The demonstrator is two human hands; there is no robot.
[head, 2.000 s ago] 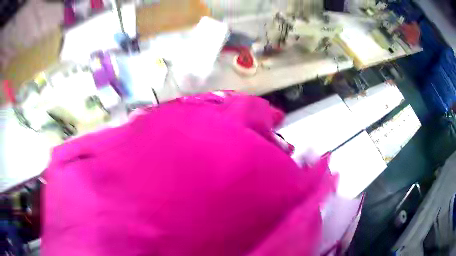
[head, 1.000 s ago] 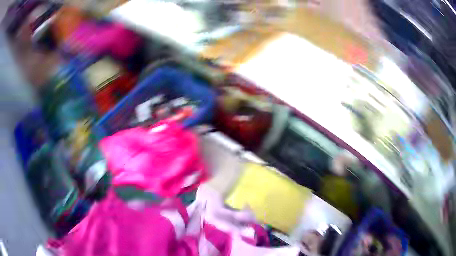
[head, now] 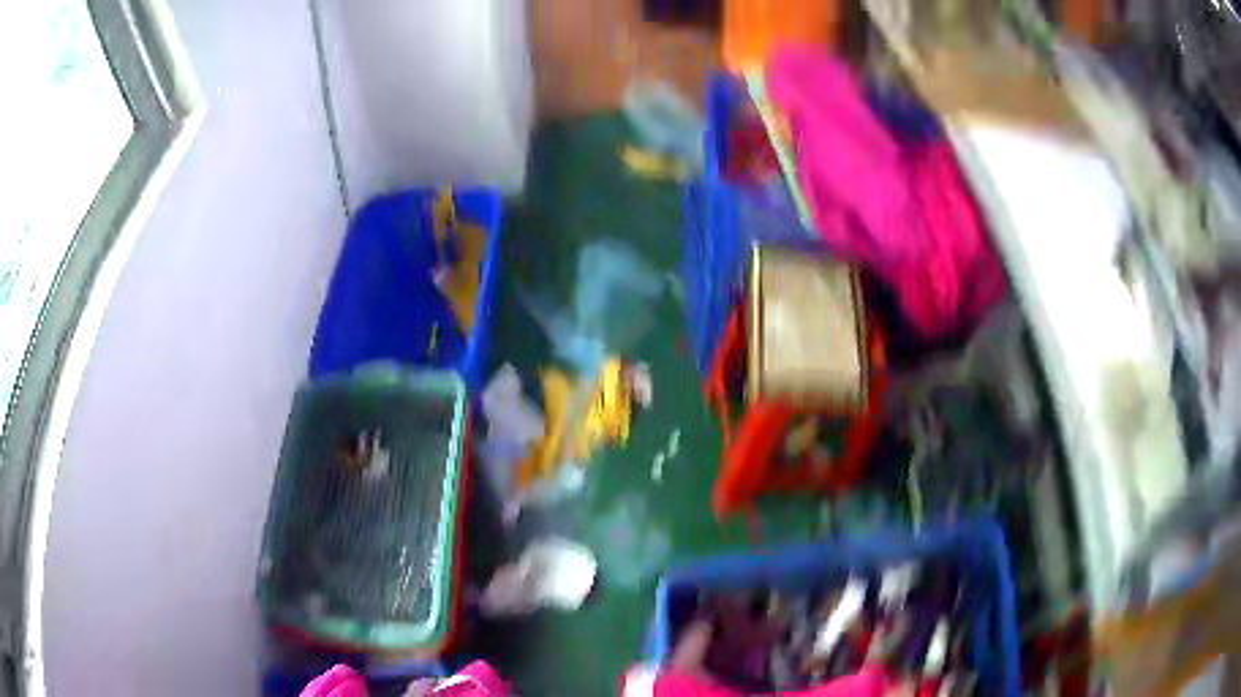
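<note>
Bright magenta cloth (head: 776, 684) shows only as a strip at the bottom edge, over the near side of a blue crate (head: 1004, 599). Another small piece of magenta cloth (head: 470, 681) shows at the bottom left. The blue crate holds a blurred mix of dark, white and pinkish items. Neither of my hands can be made out; what holds the magenta cloth, if anything, is out of the picture.
Along the left wall stand a blue bin (head: 374, 293) and a green basket (head: 456, 517). Yellow and pale scraps (head: 599, 409) lie on the green floor. A red basket (head: 762, 470), another magenta cloth (head: 871, 177) and a white table (head: 1055, 232) are at right.
The view has swung from the worktables to the floor and bins by the wall. The magenta cloth has dropped mostly out of the picture at the bottom.
</note>
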